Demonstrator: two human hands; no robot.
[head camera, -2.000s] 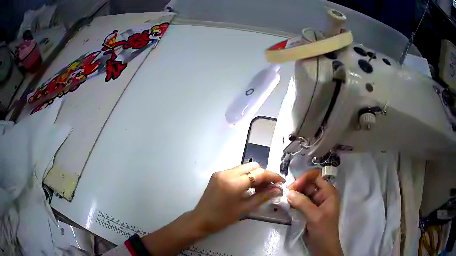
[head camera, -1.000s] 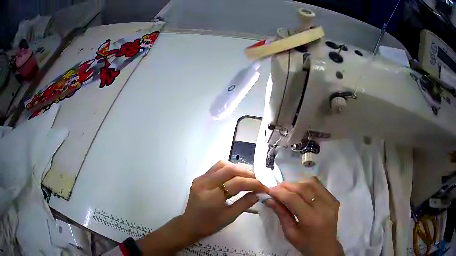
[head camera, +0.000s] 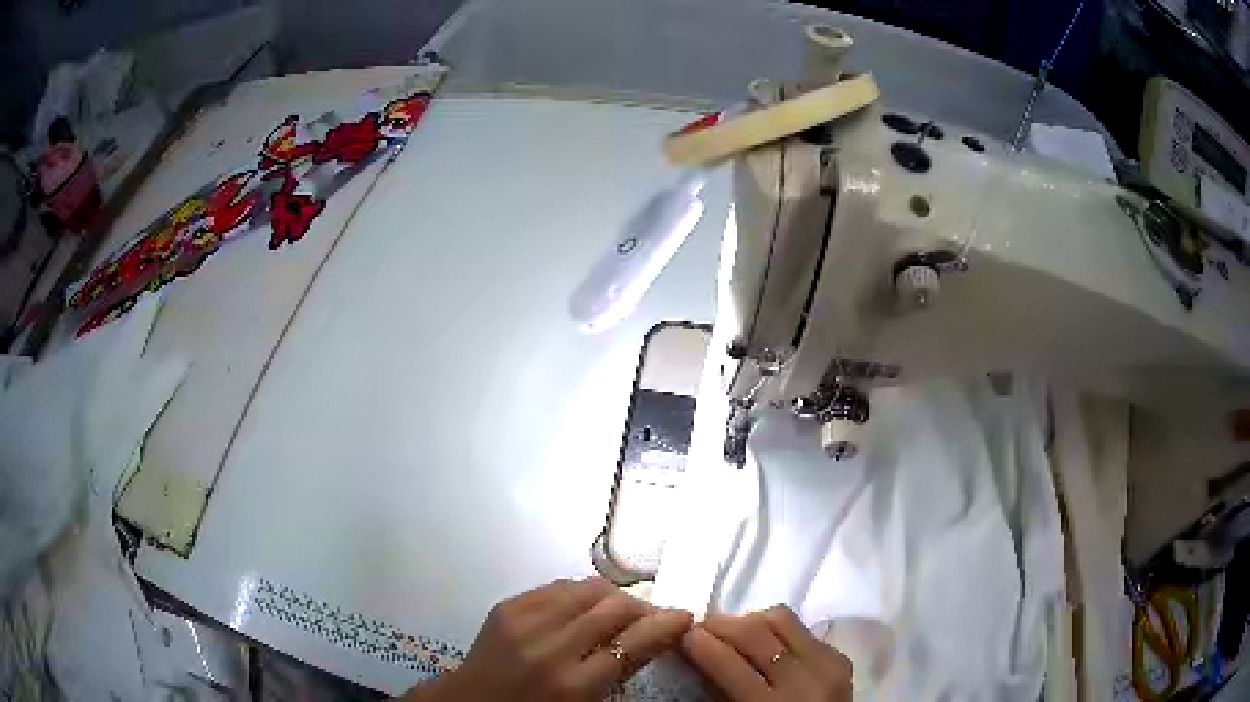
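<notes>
White fabric (head camera: 891, 514) lies under the machine arm, and its narrow bright strip runs from the presser foot (head camera: 736, 436) towards the front edge. My left hand (head camera: 576, 642) pinches the strip's near end between thumb and fingertips. My right hand (head camera: 770, 658) pinches it too, the fingertips of both hands touching. Both hands are partly cut off by the bottom edge. The off-white sewing machine (head camera: 1014, 261) stands at the right. The slide plate (head camera: 655, 439) shows left of the presser foot.
A cream tape roll (head camera: 775, 121) sits on the machine head. A slim lamp (head camera: 638, 261) is left of it. More white fabric (head camera: 69, 466) is piled at the left, near a red floral decoration (head camera: 291, 220). Yellow-handled scissors (head camera: 1165, 642) are at the lower right.
Both hands have moved from near the presser foot down towards the table's front edge, still pinching fabric. More of the slide plate and the strip now shows.
</notes>
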